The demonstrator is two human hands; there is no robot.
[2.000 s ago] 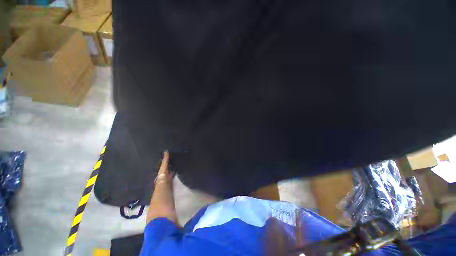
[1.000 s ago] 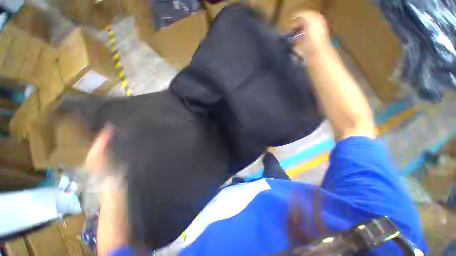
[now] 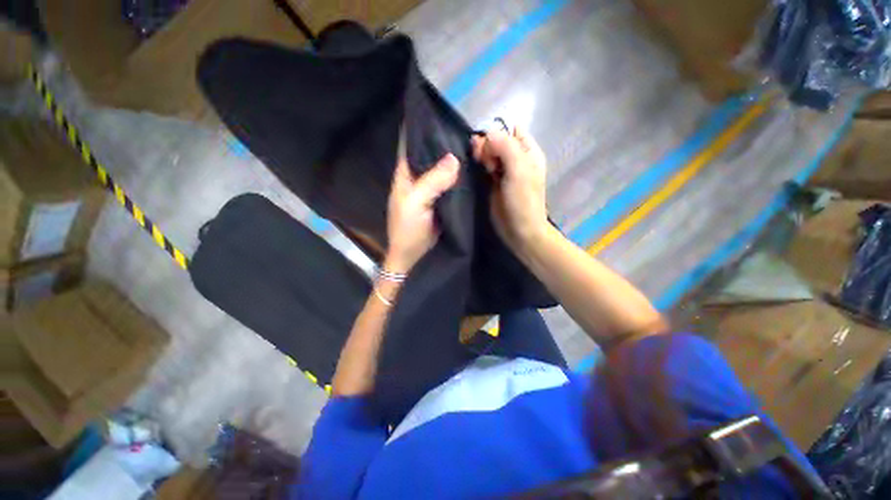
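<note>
A black garment bag (image 3: 313, 127) is held up in front of my body, its upper part folded over and its lower part hanging against me. My left hand (image 3: 414, 215) is bare, with bands at the wrist, and grips the bag's fabric near its middle. My right hand (image 3: 513, 176) is closed on the bag's edge just to the right, with a small dark hook or loop above the fingertips. Another black cover (image 3: 278, 278), flat with a rounded end, shows lower left, partly hidden behind my left arm.
Open cartons (image 3: 83, 342) stand at the left, near striped floor tape (image 3: 127, 203). Blue and yellow tape lines (image 3: 674, 186) cross the grey floor at right. Film-wrapped dark garments (image 3: 816, 49) lie on cartons at the upper right.
The black bag was spread wide, then bunched between my separated hands. Now both hands are close together on it near the centre. The view has turned.
</note>
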